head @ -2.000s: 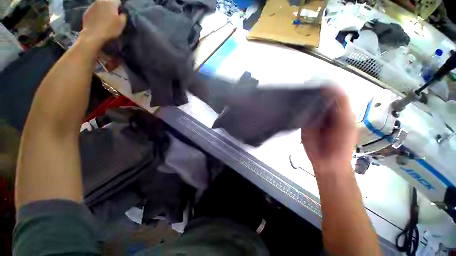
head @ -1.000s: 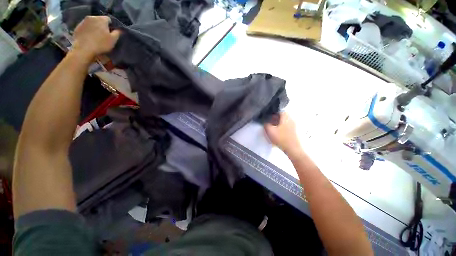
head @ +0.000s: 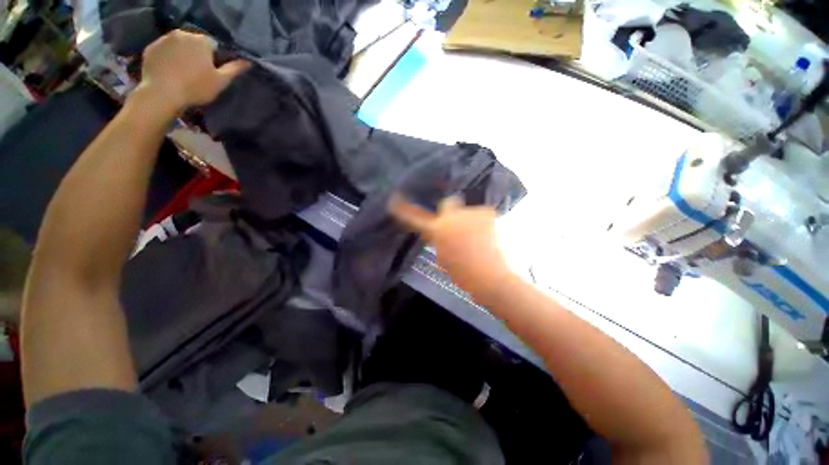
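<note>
A dark grey garment piece (head: 282, 145) stretches from the upper left across the table's front edge, with its right end bunched on the white table top. My left hand (head: 186, 73) grips its upper left part, thumb pointing right. My right hand (head: 459, 236) is over the right part of the cloth, slightly blurred, with a finger extended left across it. Whether it pinches any cloth cannot be told. Part of the cloth hangs over the ruler-marked edge (head: 441, 283).
The white sewing machine head (head: 700, 204) stands at right, with black scissors (head: 754, 409) below it. More dark cloth (head: 204, 300) is heaped at lower left. A cardboard piece (head: 514, 32) and white basket (head: 664, 80) are at the back.
My right hand moved left with the cloth from near the machine, then farther left over the cloth. The cloth's right end came down onto the table. My left hand stayed at upper left.
</note>
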